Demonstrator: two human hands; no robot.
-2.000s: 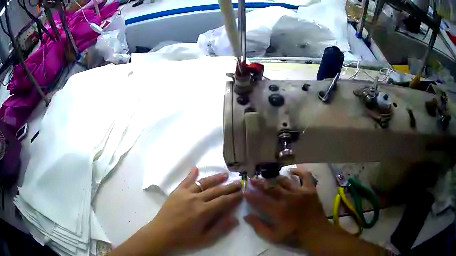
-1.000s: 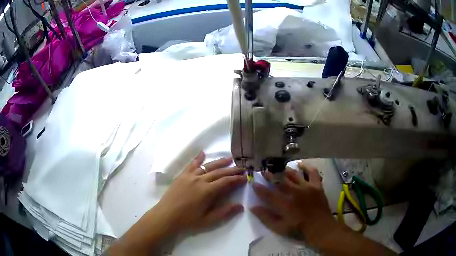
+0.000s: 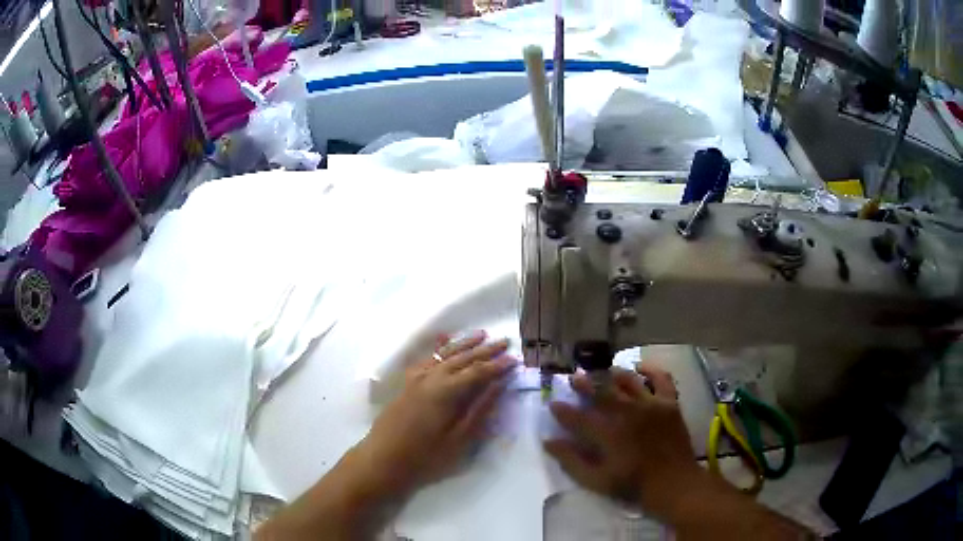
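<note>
A white fabric panel lies under both my hands and runs back under the left end of the beige sewing machine arm. My left hand lies on the panel left of the needle area, its fingers pointing at the presser foot, which has a yellow-green spot. My right hand lies right of the needle area, fingertips partly hidden under the machine head. Both hands look pressed down on the cloth, not closed around it. The needle tip is too small to tell.
A stack of white cut pieces lies at left. Snips with yellow and green handles and a dark oblong object lie at right. Magenta fabric is heaped far left. A dark spool stands behind the arm.
The whole view has shifted, with the machine lower and further right in the picture. The panel's front part has slid back slightly under my hands. My left hand's fingers are drawn closer together.
</note>
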